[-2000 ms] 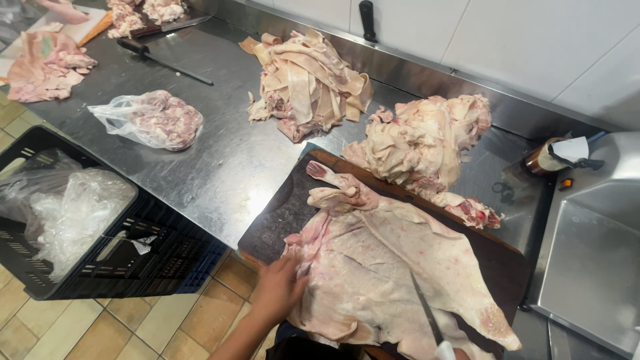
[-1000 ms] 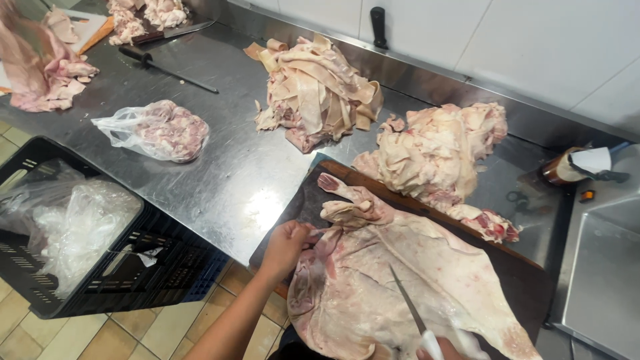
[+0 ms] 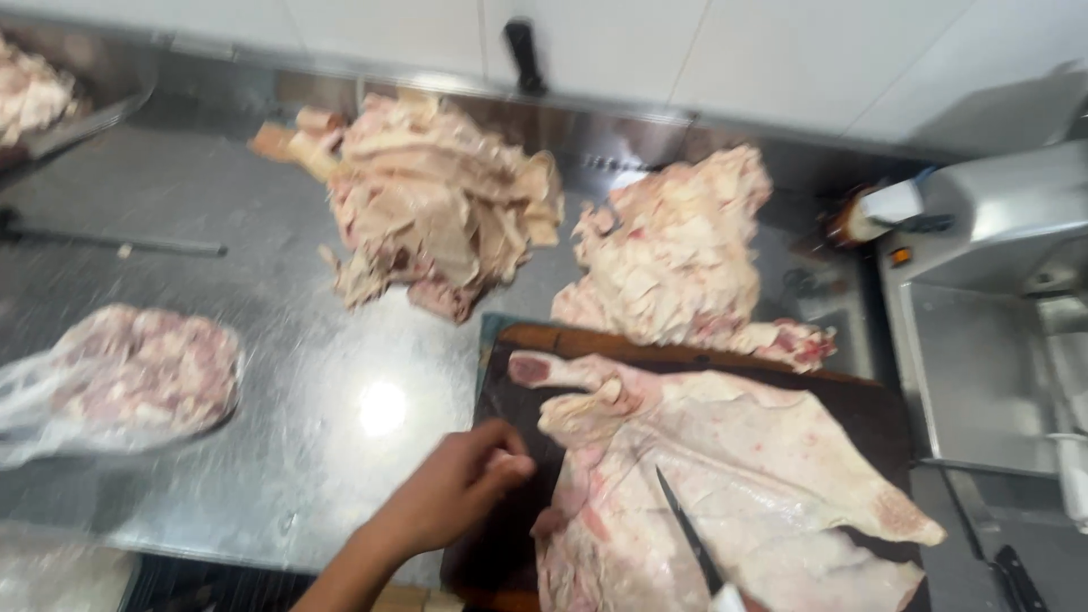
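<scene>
A large pale sheet of skin-on meat (image 3: 722,442), with a shank-like end at its upper left, lies over a dark, wood-edged cutting board (image 3: 501,510). My left hand (image 3: 480,480) is just left of the meat, over the board's left edge, its fingers curled. A small pale spot shows between them; whether it is a scrap or a fingertip is unclear. At the bottom edge a sliver of my right hand (image 3: 752,604) shows at the white handle of a knife (image 3: 690,531). The dark blade points up and left over the meat.
Piles of skin strips (image 3: 442,187) and fat trimmings (image 3: 680,246) lie behind the board. Left are a bag of meat pieces (image 3: 153,365) and a sharpening steel (image 3: 119,242). A sink (image 3: 977,374) and another black-handled knife (image 3: 1016,578) are at the right.
My left hand has let go of the meat's left edge, which it touched one second ago, and is now apart from it. The view has moved closer.
</scene>
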